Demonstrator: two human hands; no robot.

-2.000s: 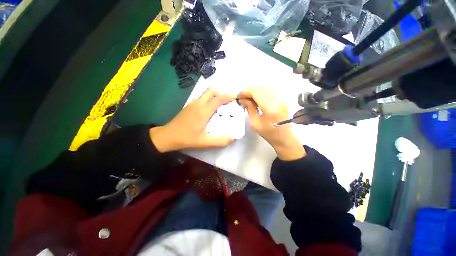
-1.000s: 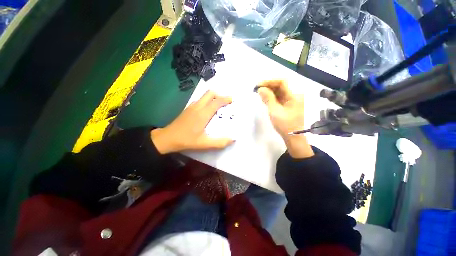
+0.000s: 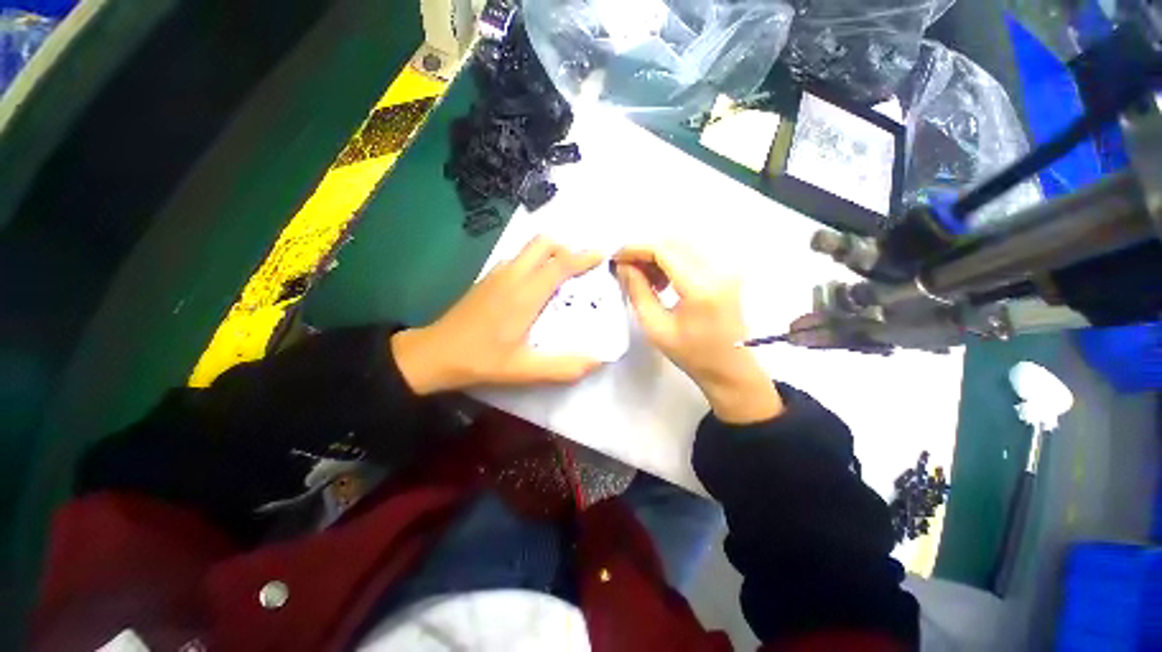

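A white adapter housing (image 3: 580, 318) with small dark holes lies on the white work board (image 3: 637, 414). My left hand (image 3: 491, 325) is around its left side, thumb and fingers gripping it. My right hand (image 3: 688, 318) is at its upper right corner, with thumb and fingertips pinched on a small black part (image 3: 614, 266) against the housing edge. Most of that part is hidden by the fingers. The pneumatic screwdriver (image 3: 1019, 255) hangs at the right, its thin tip near my right wrist.
A heap of black plastic parts (image 3: 510, 134) lies at the board's upper left, smaller black parts (image 3: 918, 497) at its right edge. Clear bags (image 3: 663, 51) and a black tray (image 3: 841, 153) are behind. A mallet (image 3: 1040, 395) lies right. Yellow-black tape (image 3: 319, 217) edges the left.
My right hand was away from the housing to the upper right a second ago with a small black part, and is now back at the housing's corner. My left hand has barely moved.
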